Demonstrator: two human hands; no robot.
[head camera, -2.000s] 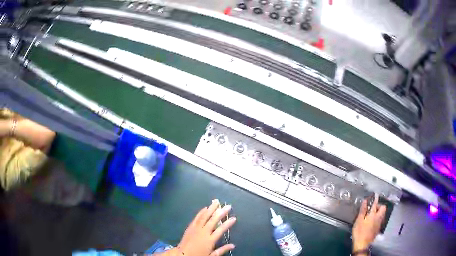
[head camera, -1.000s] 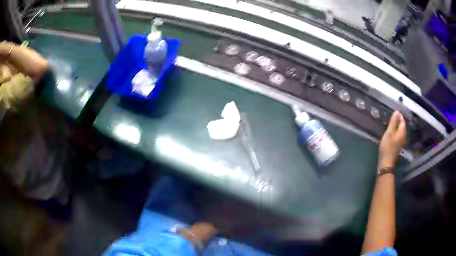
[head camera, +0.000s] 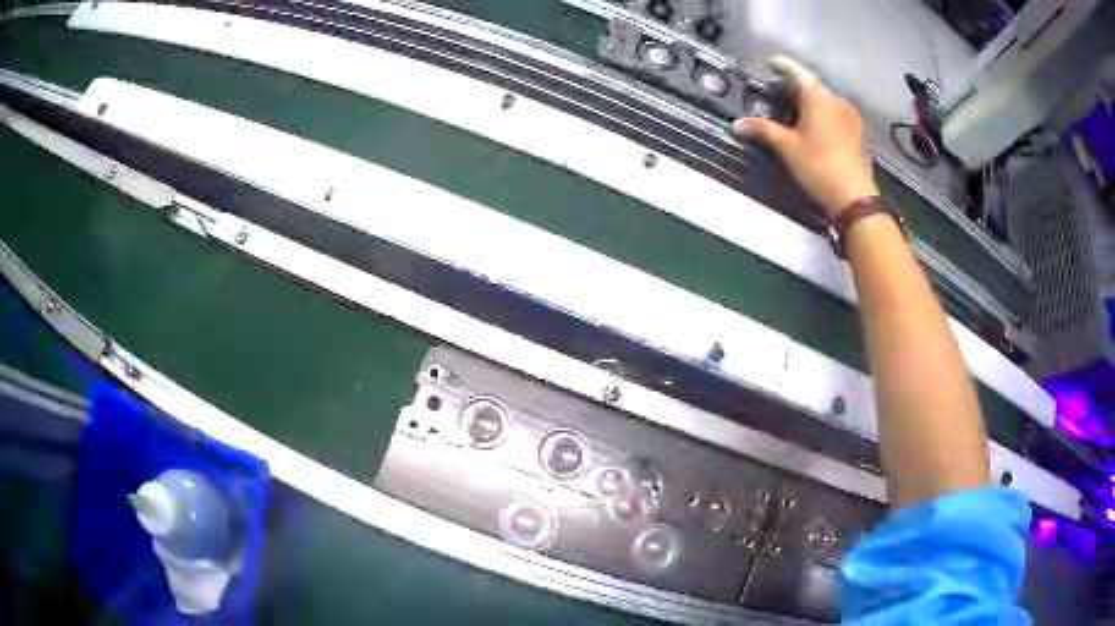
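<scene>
My right hand (head camera: 817, 132) reaches across the conveyor to the far side. Its thumb and fingers close around the right end of a metal fixture bar (head camera: 624, 49) with dark-rimmed round units in it. Nearer to me, a long metal line plate (head camera: 422, 459) lies along the near rail. It carries several clear round pieces, some in a row and some such as this clear disc (head camera: 528, 522) nearer its front edge. My left hand is not in view.
A blue bin (head camera: 104, 489) at the lower left holds a squeeze bottle (head camera: 193, 508) and a white wipe (head camera: 196, 585). Long white conveyor rails (head camera: 428, 232) run between me and the fixture bar. Purple light shows at the far right.
My right hand has moved from the right end of the near plate to the far fixture bar. The view has shifted forward; the bottle on the bench has left the picture.
</scene>
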